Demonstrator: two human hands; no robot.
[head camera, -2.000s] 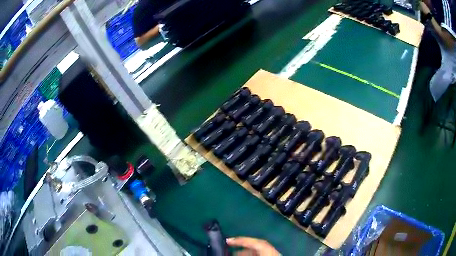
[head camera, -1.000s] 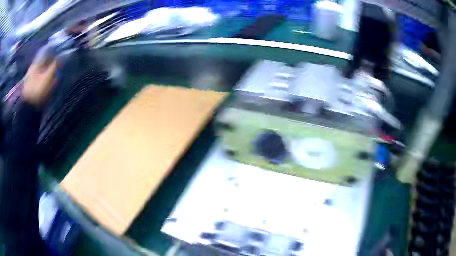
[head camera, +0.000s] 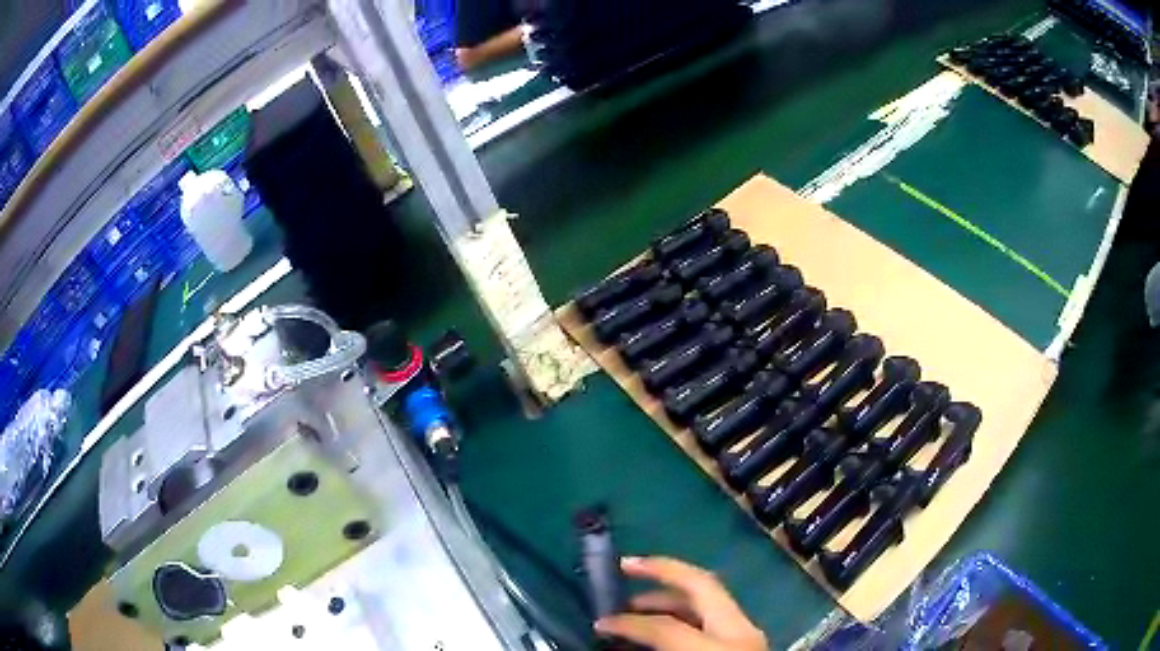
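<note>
My right hand (head camera: 687, 610) is at the bottom centre, cut off by the lower edge. Its fingers and thumb are on a black body (head camera: 598, 560), which points up and away between the jig and the right board. The body's lower end is partly hidden by the hand. My left hand is not in view. The silver jig (head camera: 394, 591) is at lower left, with its yellow-green mounting plate (head camera: 305, 521) and white disc (head camera: 242, 548). Black bodies (head camera: 763, 420) lie in two neat rows on the tan cardboard board (head camera: 980, 343).
A metal post (head camera: 439, 140) stands between jig and board. A blue fitting (head camera: 430, 413) and clear hoses (head camera: 312, 366) sit at the jig's rear corner. A blue plastic-lined crate (head camera: 986, 598) is below right. More black parts (head camera: 1018, 76) lie far right. Another person's arm (head camera: 490, 48) shows at the top.
The view swung left to the jig and an empty cardboard sheet, then back right. My right hand now shows more fully at the black body. The rows on the right board look unchanged.
</note>
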